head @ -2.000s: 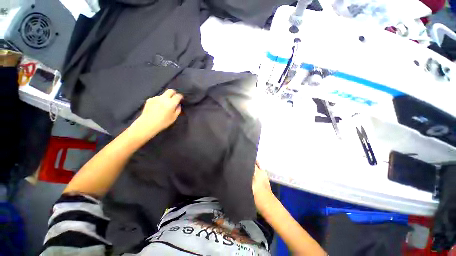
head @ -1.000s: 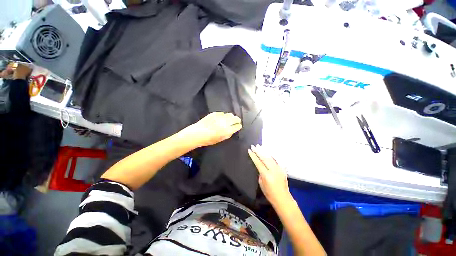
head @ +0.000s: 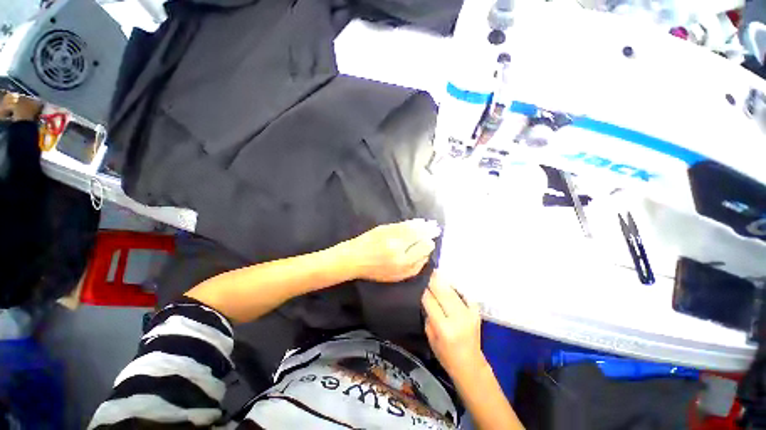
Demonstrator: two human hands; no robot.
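Note:
A large dark grey garment (head: 277,159) spreads over the table left of the machine head and hangs onto my lap. My left hand (head: 399,250) pinches its right edge below the bright lamp spot. My right hand (head: 452,317) is just below it at the table's front edge, its fingertips on the same cloth edge. The white sewing machine (head: 588,117) with a blue stripe stands right of the cloth. The cloth's edge lies close to the presser foot area (head: 458,151); glare hides the needle.
Black thread snips (head: 636,249), silvery tweezers (head: 579,204) and a phone (head: 714,291) lie on the machine bed. A grey fan box (head: 63,59) and orange-handled scissors (head: 50,130) are at left, beside another person's hand. Red stools (head: 126,267) and a blue crate (head: 621,366) stand below.
My left hand has moved right and down along the cloth to its edge, close to my right hand, which has shifted slightly down. The raised fold near the lamp spot now lies flatter.

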